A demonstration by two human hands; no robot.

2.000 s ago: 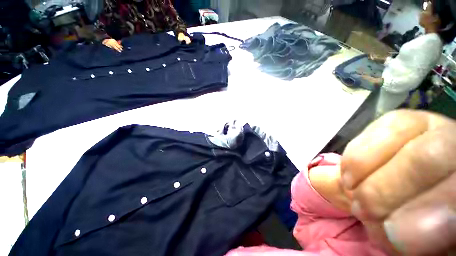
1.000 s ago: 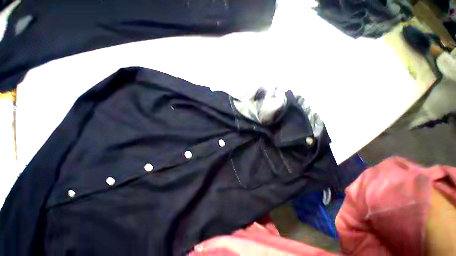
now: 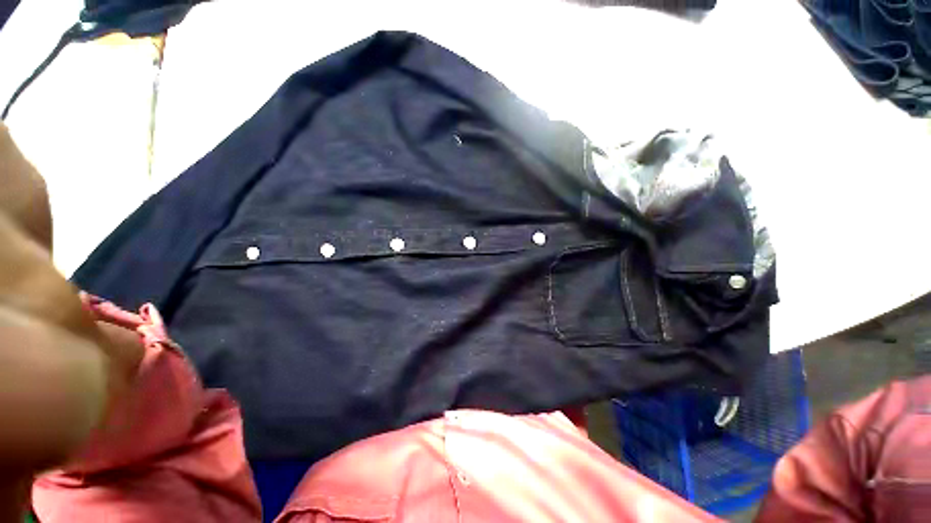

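A dark navy denim shirt [image 3: 408,337] lies spread on the white table, front up. A row of several silvery buttons [image 3: 397,244] runs nearly level across it. A stitched pocket [image 3: 592,296] is right of the row. The collar opening [image 3: 664,174] at the upper right shows pale, crumpled lining, and one more button [image 3: 737,281] sits near it. My left hand [image 3: 36,337] is large, blurred and cut off by the left edge, raised near the camera; its fingers cannot be read. My right hand is out of the picture; only its pink sleeve shows at the lower right.
White table [image 3: 235,112] with a yellowish line [image 3: 155,112] at left. Stacked dark denim [image 3: 883,51] lies at the upper right. Part of another dark garment [image 3: 133,18] shows at the upper left. A blue plastic crate [image 3: 704,439] stands below the table's near right edge.
The view has tipped down and closer over the shirt. My right hand, a large fist one frame series earlier, has left the picture; my left hand has come in at the left. The button row now looks level.
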